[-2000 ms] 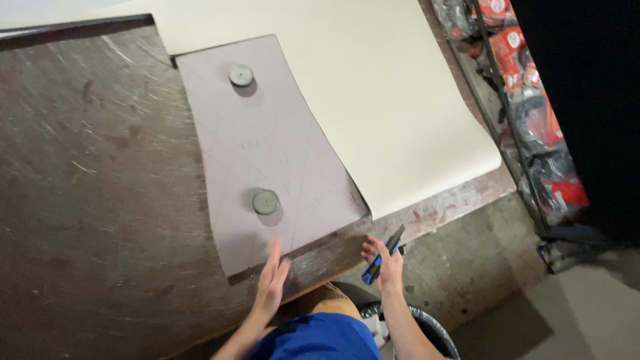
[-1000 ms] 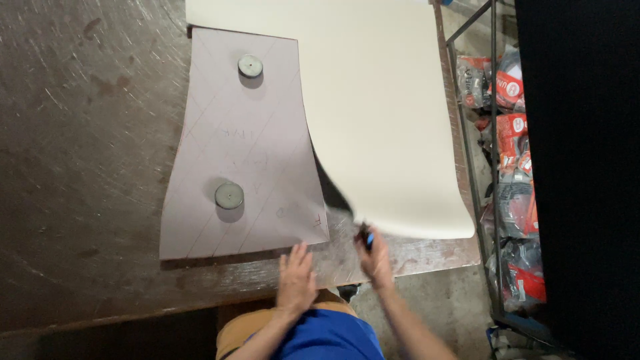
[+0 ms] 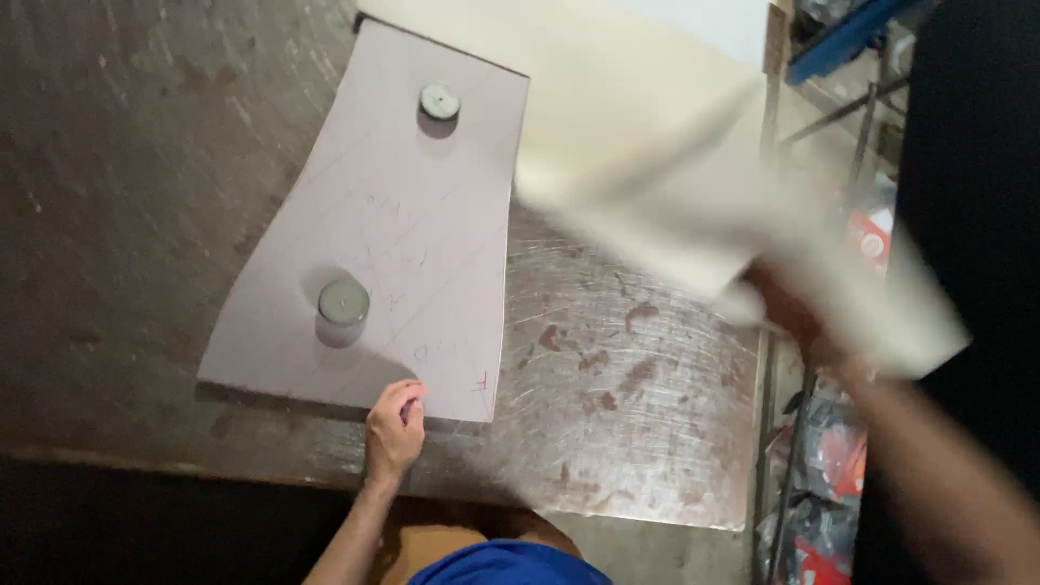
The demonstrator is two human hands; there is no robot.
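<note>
A light purple-grey sheet (image 3: 406, 236) with pen marks lies on the dark, scratched table. Two round grey weights rest on it, one near the far end (image 3: 439, 101) and one nearer me (image 3: 344, 301). My left hand (image 3: 396, 426) is at the near edge of that sheet, fingers curled and apparently holding nothing. Blurred by motion, my right hand (image 3: 784, 313) is shut on the cream sheet material (image 3: 634, 146), which is folded and lifted over the table's right edge. Whether the blue and black tool is still in that hand cannot be seen.
The scratched tabletop (image 3: 626, 390) shows between the purple-grey sheet and the right edge. Beyond that edge stands a metal rack (image 3: 784, 487) with plastic-wrapped red and grey packages (image 3: 837, 455). A blue bar (image 3: 849, 36) is at the upper right, and a black surface (image 3: 967, 162) fills the far right.
My right hand has moved right and lifted the cream sheet, which lay flat beside the purple-grey one. The tabletop under it now shows. The blue and black tool is no longer visible.
</note>
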